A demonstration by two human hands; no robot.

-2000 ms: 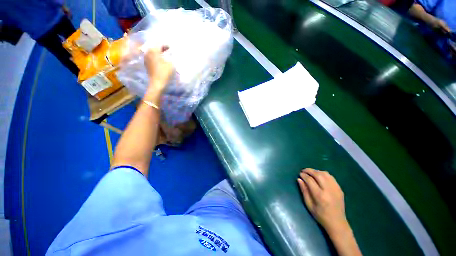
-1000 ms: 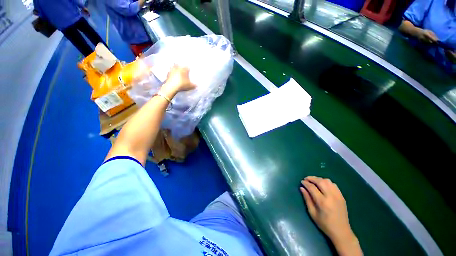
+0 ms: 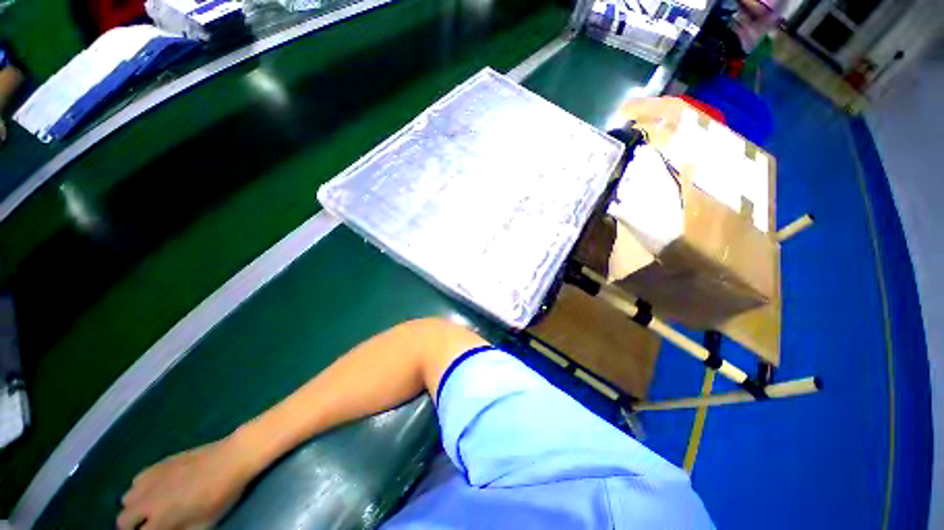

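My right hand (image 3: 186, 491) lies low on the dark green bench at the lower left, with its fingers partly cut off by the bottom edge. Its grip cannot be made out. The forearm crosses the bench from my blue sleeve. My left hand is out of the picture. A large, flat, film-wrapped silvery tray (image 3: 487, 192) lies beyond my right elbow, across the bench and its pale metal strip. The white leaflet pile and plastic bag are not in view.
A brown carton (image 3: 704, 259) holding white papers stands on a pipe-frame rack (image 3: 678, 342) right of the tray. The green conveyor (image 3: 238, 155) curves past at left. A white and blue stack (image 3: 98, 78) lies beyond it. White boxes (image 3: 642, 26) stand at the back.
The view has swung right: the leaflet pile, plastic bag, orange carton and my left hand have left the picture. The tray and rack have come in. My right hand now shows at lower left.
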